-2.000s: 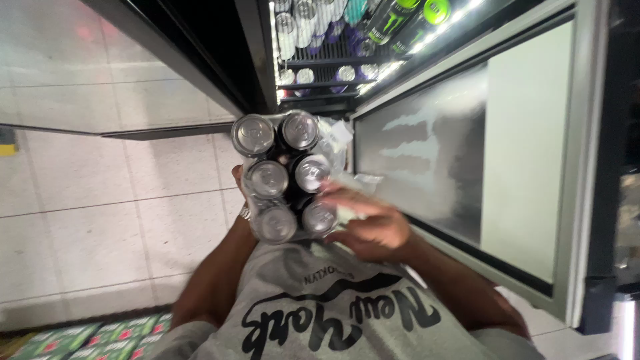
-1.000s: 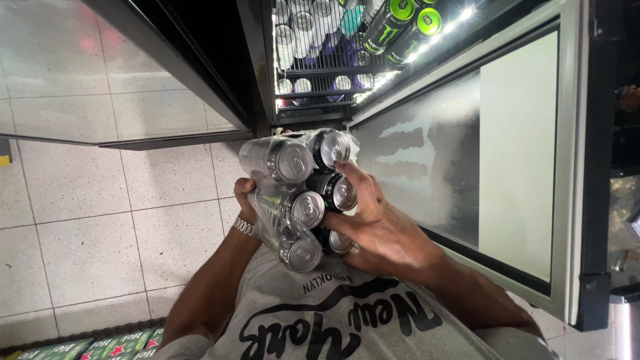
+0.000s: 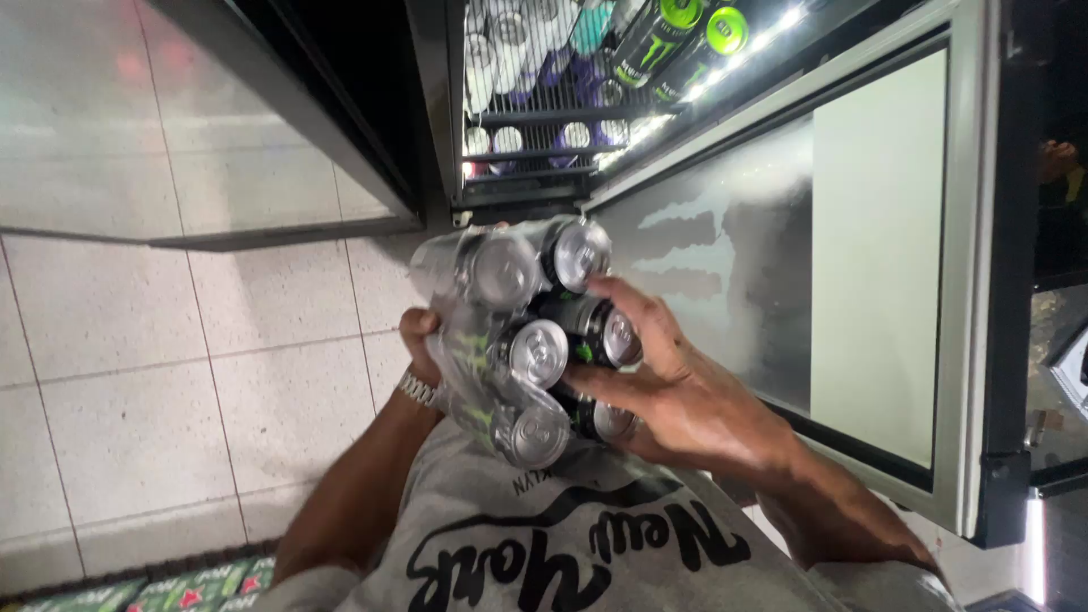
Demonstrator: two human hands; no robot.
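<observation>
A pack of several black Monster drink cans (image 3: pixel 539 354) in clear plastic wrap is held before my chest, silver tops facing up. My left hand (image 3: pixel 422 344), with a metal watch at its wrist, grips the pack's left side; its thumb shows and the other fingers are hidden. My right hand (image 3: pixel 659 365) is on the pack's right side, its fingers spread around the top of one can (image 3: pixel 621 337). Torn or loose plastic wrap (image 3: pixel 472 340) covers the left cans, while the right ones look uncovered.
Ahead stands an open drinks cooler with wire shelves (image 3: pixel 544 119) of cans, green-topped ones (image 3: pixel 680 42) among them. Its door (image 3: pixel 960 255) is at the right. A dark-edged glass panel (image 3: pixel 323 228) is at the left. Green cartons (image 3: pixel 187 591) lie lower left on the tiled floor.
The pack has tilted and its right-hand cans have come apart from the left ones. My right hand has moved from a blurred place at the pack's lower right onto the right cans.
</observation>
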